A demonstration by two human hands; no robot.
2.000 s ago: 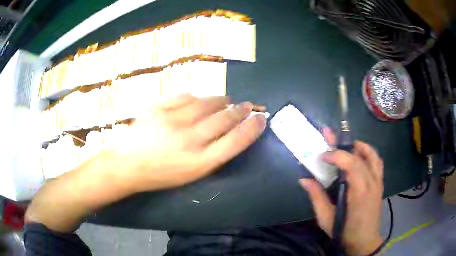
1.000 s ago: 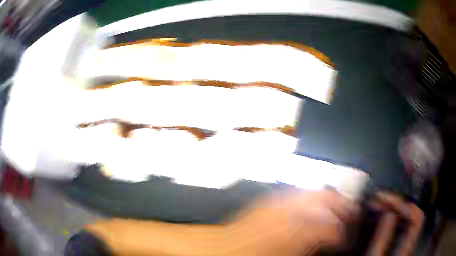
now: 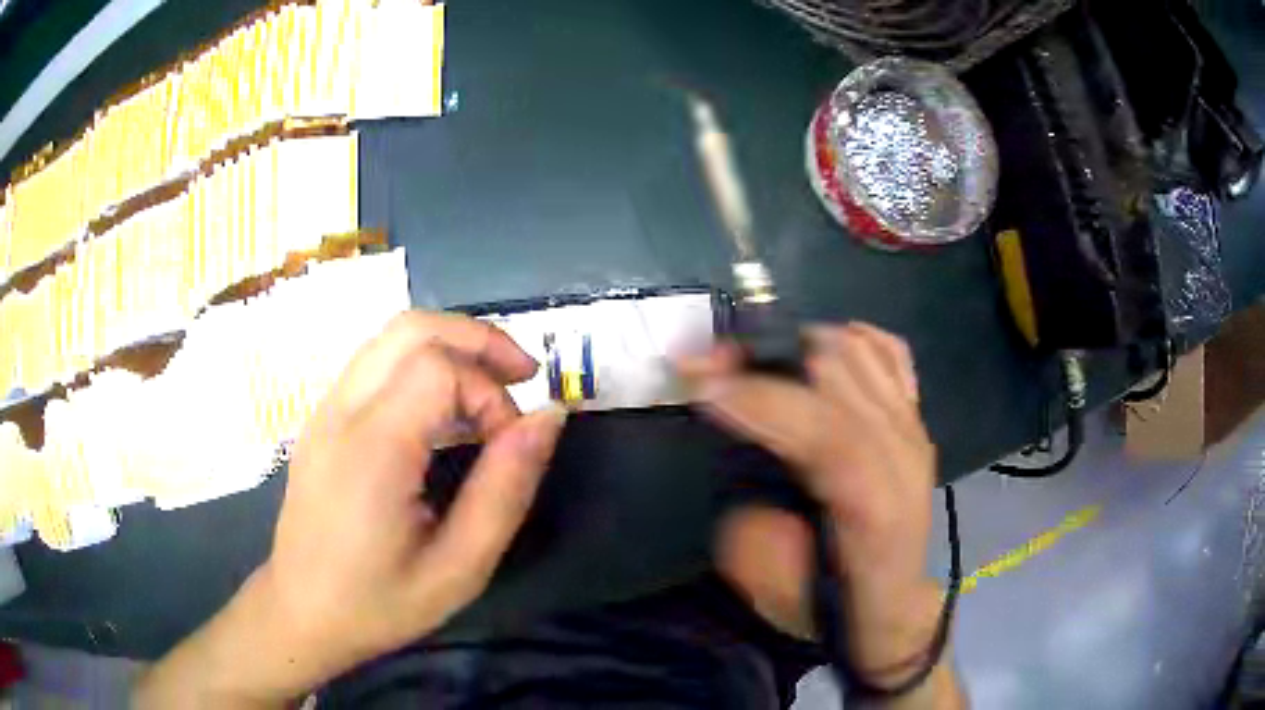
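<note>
A phone unit (image 3: 645,344) with a dark frame and white panel lies flat on the dark green mat, between my hands. A narrow blue strip with gold contacts, the circuit board (image 3: 570,369), crosses its middle. My left hand (image 3: 430,465) is at the unit's left end, thumb and index fingertips close together beside the strip; whether a solder wire is between them is too small to tell. My right hand (image 3: 832,444) is partly blurred at the unit's right end. It holds the soldering iron (image 3: 756,298), whose silvery tip points up and away, off the unit.
Rows of stacked LCD modules (image 3: 194,180) with orange edges fill the left side. A red-and-white tip-cleaning tin (image 3: 905,153) stands at the upper right, beside a black box with a yellow strip (image 3: 1068,208). A spiral fan grille (image 3: 916,21) is at the top edge.
The view has swung; the module rows now sit farther left. The unit now lies lengthwise across the view with its blue strip showing, and my left fingertips are beside that strip.
</note>
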